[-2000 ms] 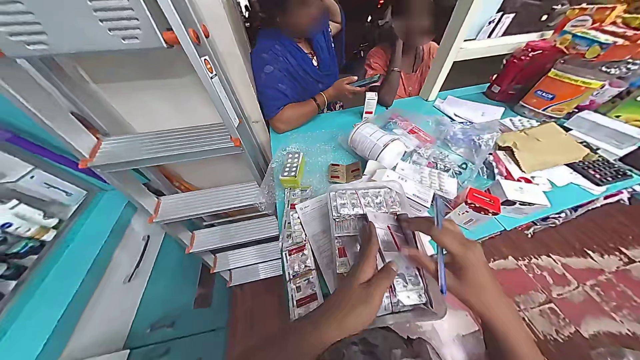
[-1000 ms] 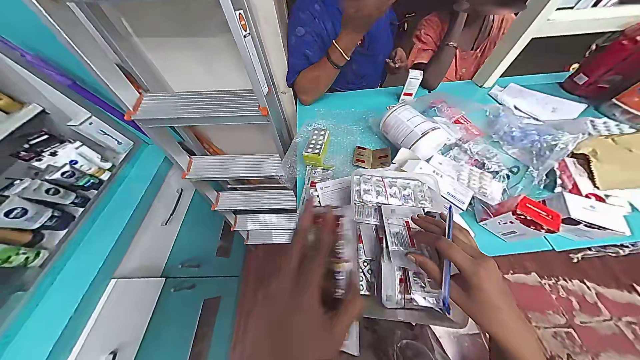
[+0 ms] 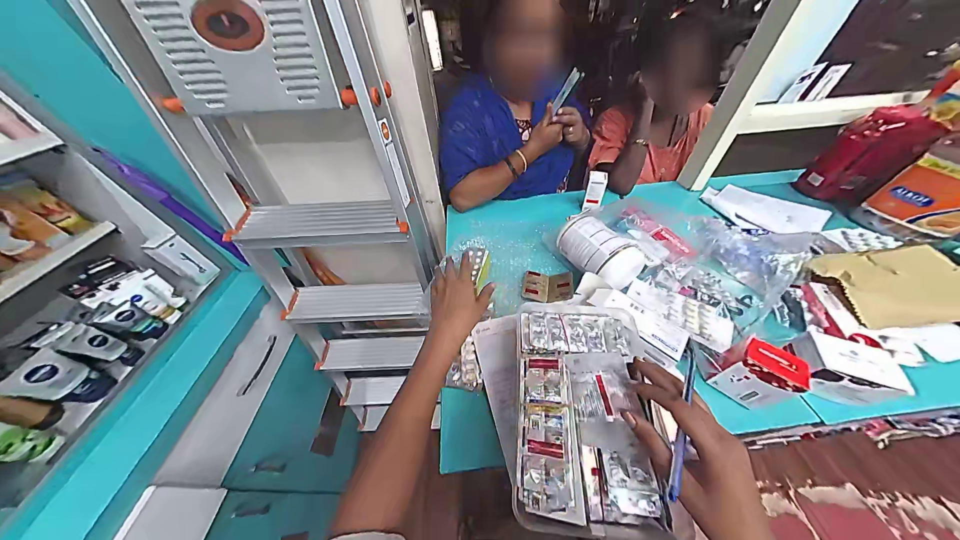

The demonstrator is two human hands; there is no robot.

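My left hand (image 3: 456,300) reaches over the counter's left edge, fingers spread on or just above a green-edged box with a blister strip (image 3: 475,268); contact is hard to tell. My right hand (image 3: 690,442) is at the right side of a clear plastic tray (image 3: 525,517), a blue pen (image 3: 681,427) between its fingers and its fingertips at a silver foil strip (image 3: 600,397). Foil and blister strips of medicine (image 3: 546,431) fill the tray, which lies over a white printed paper (image 3: 496,360). A small brown box (image 3: 547,286) stands behind the tray.
A white plastic jar (image 3: 600,251), a red and white carton (image 3: 759,371), clear plastic bags (image 3: 750,255) and a brown envelope (image 3: 892,285) lie on the turquoise counter (image 3: 502,217). An aluminium stepladder (image 3: 360,300) stands at left. Two people are across the counter.
My left hand has moved from the tray forward and left to the green-edged box. My right hand stays by the tray with the pen. A person across the counter now holds up a phone.
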